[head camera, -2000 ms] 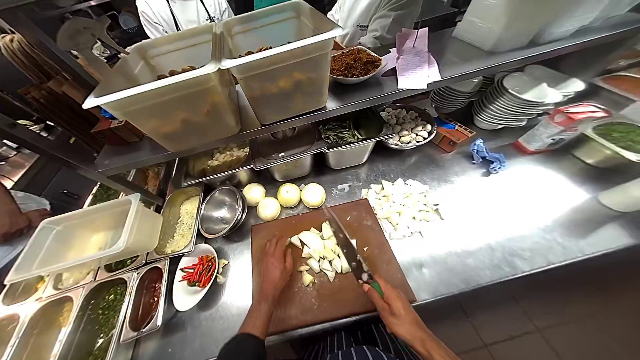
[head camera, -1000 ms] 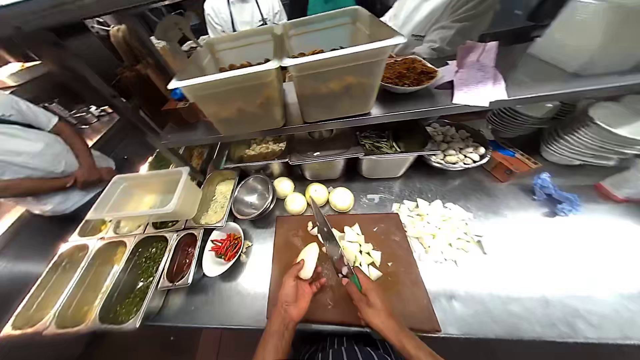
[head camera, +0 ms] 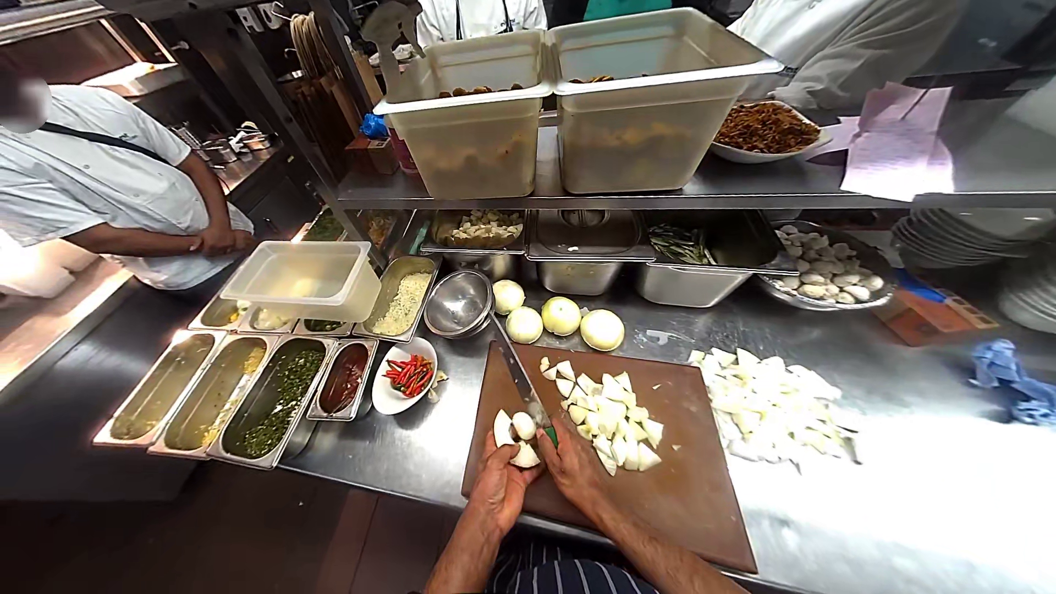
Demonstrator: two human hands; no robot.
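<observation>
My left hand (head camera: 502, 483) holds pieces of peeled onion (head camera: 518, 437) at the lower left of a brown cutting board (head camera: 693, 495). In my right hand (head camera: 573, 466) is the green handle of a chef's knife (head camera: 518, 371), its blade slanting up and left beside the onion pieces. Chopped onion chunks (head camera: 615, 421) lie on the board to the right of the knife. A larger heap of cut onion (head camera: 763, 400) rests on the steel counter right of the board. Several whole peeled onions (head camera: 561, 316) sit behind the board's far edge.
Left of the board are steel bowls (head camera: 459, 304), a white dish of red chillies (head camera: 409, 375) and sauce and herb pans (head camera: 276, 400). A shelf (head camera: 627, 196) with two plastic tubs (head camera: 474, 124) spans the back. A blue cloth (head camera: 1013, 381) lies right. A co-worker (head camera: 124, 181) stands at left.
The onion in my left hand showed as one large piece a second ago; now several pieces show there. Two seconds ago that hand lay on the board. The view has shifted left.
</observation>
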